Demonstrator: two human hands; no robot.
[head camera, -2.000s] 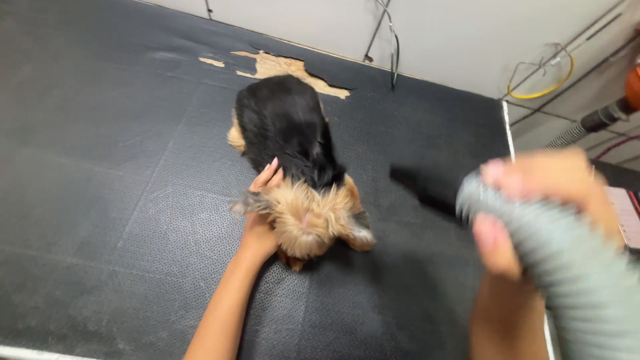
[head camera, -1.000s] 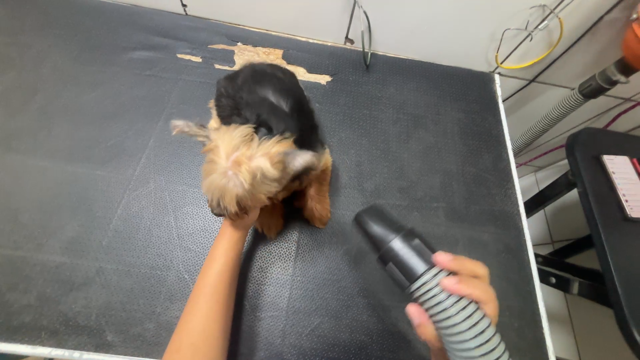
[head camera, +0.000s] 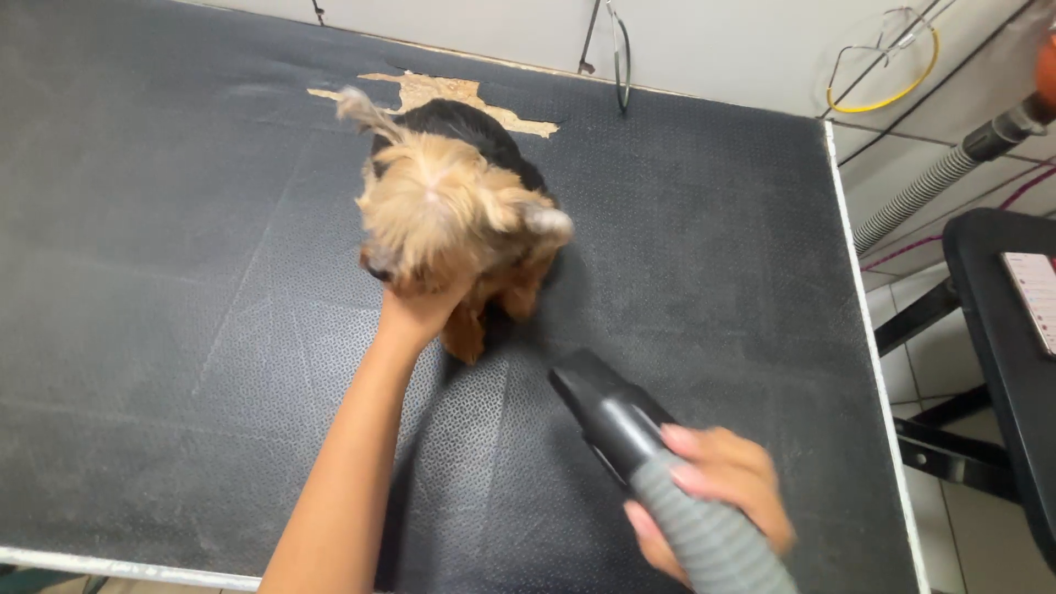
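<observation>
A small dog (head camera: 445, 198) with a black back and tan head and legs is on a black textured mat tabletop (head camera: 701, 247), its head tilted and its ears blown outward. My left hand (head camera: 425, 309) is under its chin and muzzle; the fingers are hidden by the fur, so its grip does not show fully. In my right hand (head camera: 726, 487) is the grey ribbed hose (head camera: 701, 520) of a pet dryer, held just behind its black nozzle (head camera: 610, 412). The nozzle points up and left toward the dog and does not touch it.
Behind the dog the mat is torn, baring wood (head camera: 450, 91). A tiled wall (head camera: 726, 49) with a dark cable loop (head camera: 622, 70) and a yellow one (head camera: 891, 103) runs along the back. At right, beyond the table's white edge (head camera: 866, 313), are another ribbed hose (head camera: 916, 194) and a black stool (head camera: 982, 305) bearing a phone (head camera: 1031, 289).
My left hand has gone from the side of the dog's neck to under its chin. The nozzle, earlier higher at the right, is now lower, in front of the dog.
</observation>
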